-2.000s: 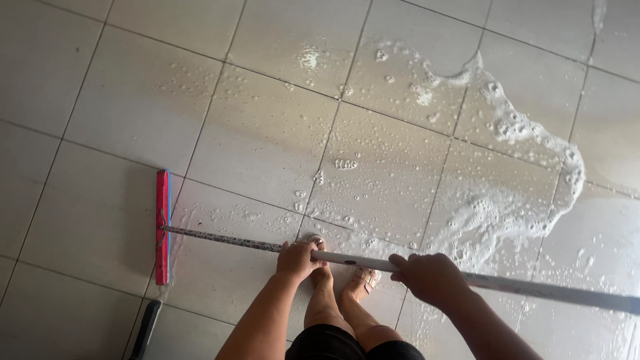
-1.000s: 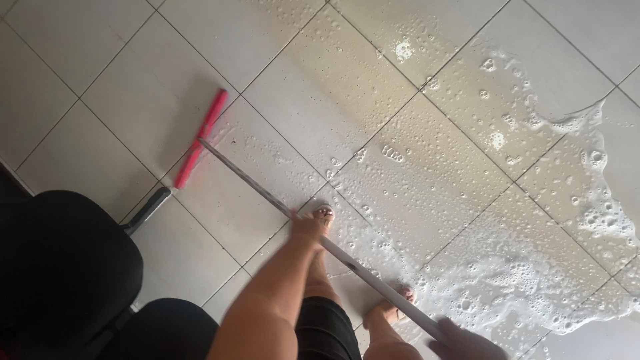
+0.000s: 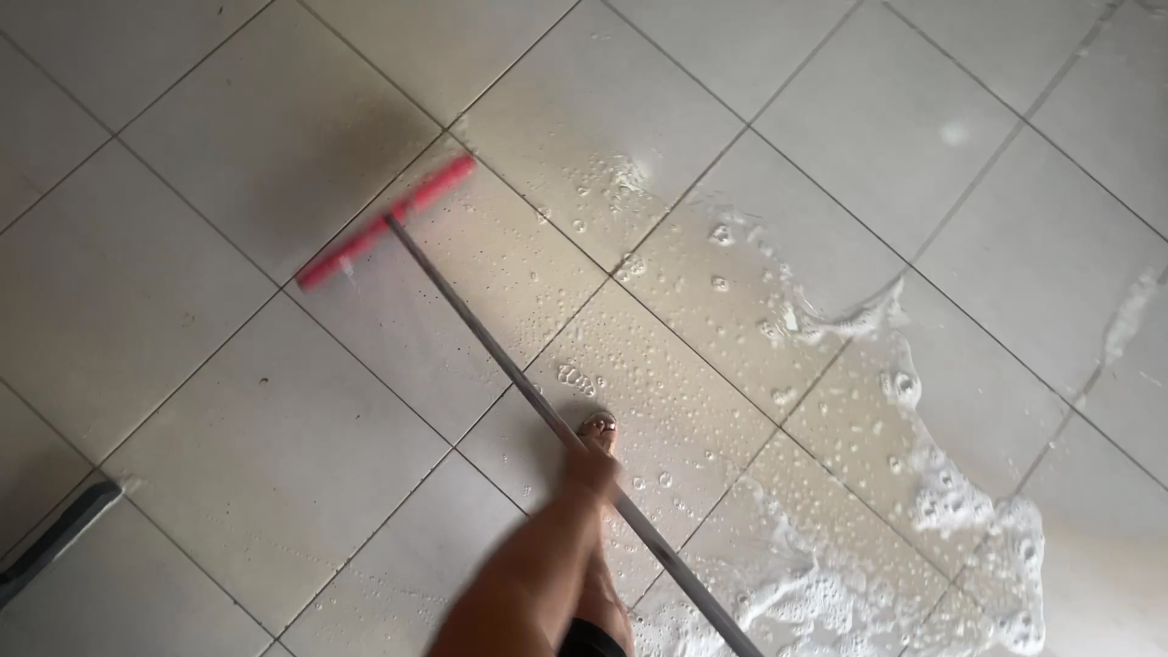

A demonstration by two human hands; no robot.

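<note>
A floor squeegee with a red head (image 3: 388,222) lies against the tiles at the upper left, its head slanted and slightly blurred. Its long metal pole (image 3: 484,338) runs down to the lower right, past the bottom edge. My left hand (image 3: 591,467) is closed around the middle of the pole, just over my foot (image 3: 599,425). My right hand is out of view. Soapy water with bubbles (image 3: 684,347) spreads to the right of the pole, and thick white foam (image 3: 821,598) lies at the lower right.
Grey floor tiles (image 3: 228,401) with dark joints fill the view. At the lower left edge, a dark chair-base leg or similar bar (image 3: 64,538) rests on or just above the floor. More foam streaks (image 3: 1131,315) mark the tiles at the far right.
The squeegee head has moved up and away from the dark bar, onto the edge of the brownish wet area. My right hand, on the pole earlier, has left the view. The view has shifted.
</note>
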